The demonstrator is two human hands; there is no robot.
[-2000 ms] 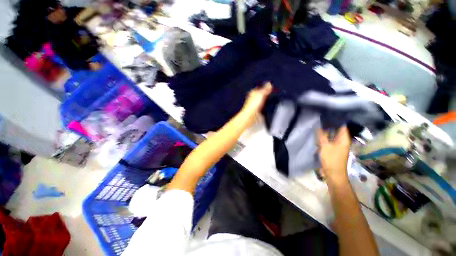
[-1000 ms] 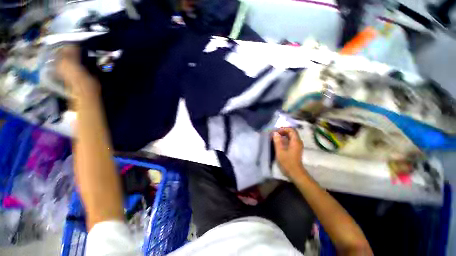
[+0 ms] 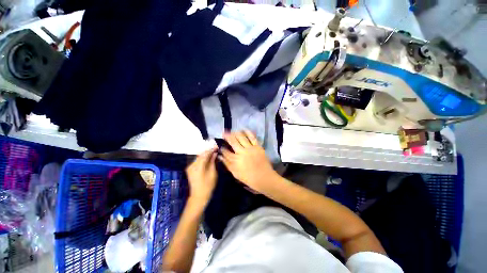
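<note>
A navy garment piece with light grey panels lies on the white table left of the sewing machine and hangs over the front edge. My left hand pinches a small dark and white bit at the garment's near edge. My right hand lies on the grey panel's lower edge beside it, its fingertips touching the same dark bit. The fingertips partly hide what is held. More navy cloth lies spread to the left.
The white sewing machine with a blue stripe stands at right, green and yellow snips under its arm. A grey round-ended machine head is at far left. A blue basket stands below the table edge. A small brown packet lies at right.
My left hand has come from the far left cloth to the garment's near edge. My right hand has moved left to meet it. The view has shifted, showing the machine more fully.
</note>
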